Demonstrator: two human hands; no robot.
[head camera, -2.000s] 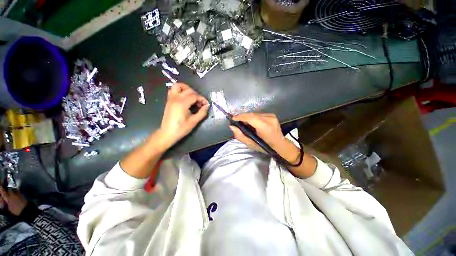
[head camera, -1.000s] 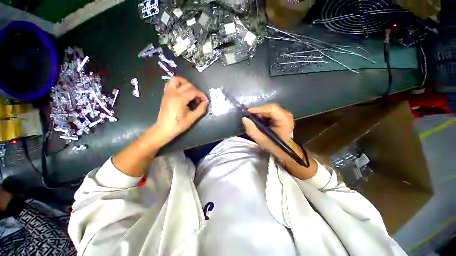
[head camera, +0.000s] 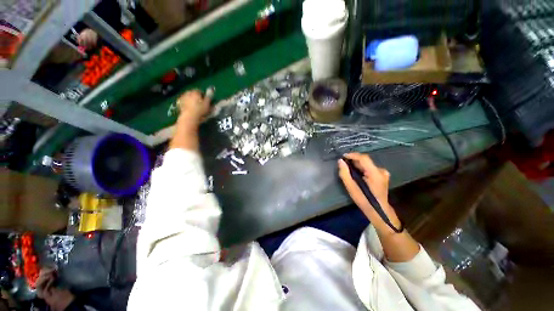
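My right hand (head camera: 368, 182) is shut on a black pen-like tool, maybe a soldering iron (head camera: 367, 193), with its cord looping by the wrist. It is over the bench mat's front edge, right of centre. My left hand (head camera: 194, 106) is stretched out at the near edge of the green conveyor belt (head camera: 228, 68). It is small and blurred, and I cannot tell whether it holds something; a small pale thing shows by its fingers. The pile of metal-and-clear assemblies (head camera: 273, 115) lies right of my left hand. A few narrow strip parts (head camera: 237, 164) lie below the pile.
A brown tape roll (head camera: 327, 99) and a white cup (head camera: 325, 36) stand behind the pile. Silver rods (head camera: 370, 135) lie at right. A fan with a purple rim (head camera: 120, 164) stands at left. An open cardboard box (head camera: 516, 212) is at lower right. Another person's hand (head camera: 53, 290) shows at lower left.
The view has swung up towards the belt. My left hand has left the bench centre and reached out to the belt. My right hand has drawn right with the tool. The white board between the hands no longer shows.
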